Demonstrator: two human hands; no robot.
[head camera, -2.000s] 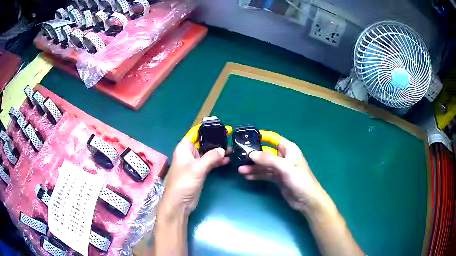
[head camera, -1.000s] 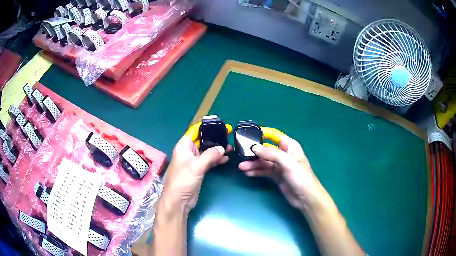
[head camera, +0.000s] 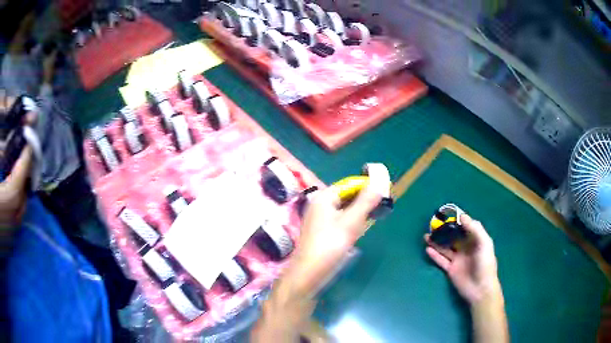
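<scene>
My left hand (head camera: 335, 224), with yellow finger cots, holds a smartwatch (head camera: 380, 184) by its pale strap at the right edge of the foam tray (head camera: 248, 134). My right hand (head camera: 469, 258) holds another smartwatch (head camera: 447, 228) over the green mat (head camera: 516, 248), its black case low and its pale strap looped up. The tray bears rows of smartwatches with pale, hole-dotted straps, clear plastic film and a white paper sheet (head camera: 211, 228). The picture is blurred, and the screens of the held watches cannot be read.
Stacked foam trays (head camera: 375, 117) with watches and film stand at the back. Yellow paper (head camera: 167, 67) and another red tray (head camera: 120, 50) lie at the far left. A person in blue (head camera: 50, 275) holds a dark object at the left. A white fan (head camera: 593, 177) stands at the right.
The view has turned left. My hands have moved apart: my left hand has gone to the tray's edge with its watch, my right hand stays over the mat. The person in blue has come into view.
</scene>
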